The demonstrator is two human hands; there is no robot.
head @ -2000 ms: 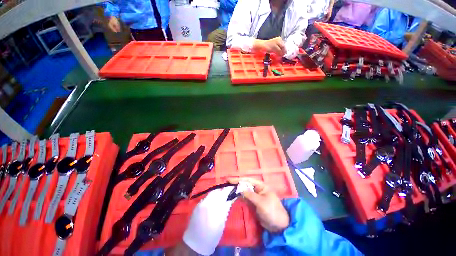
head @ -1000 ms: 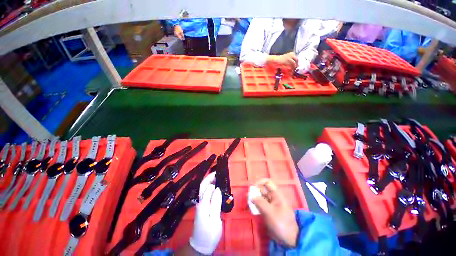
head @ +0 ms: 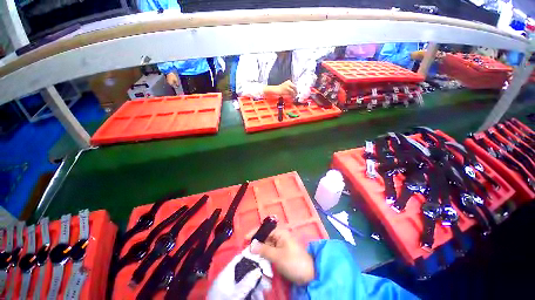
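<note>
My gloved left hand holds a black-strap watch low in the middle, partly cut off by the bottom edge. The dark face lies against the white glove and one strap end sticks up past my fingers. My bare right hand pinches a small white cloth against the watch. Other black-strap watches lie in slanted, overlapping rows on the left part of the middle compartment tray.
Grey-strap watches lie on the left tray. A white bottle and a white pointed piece are right of the middle tray. Black watches are heaped on the right tray. Across the green bench are more trays and people in white and blue.
The view has shifted up and right. A second ago my left hand was at a watch on the tray, apart from my right. Now both hands are together at a watch.
</note>
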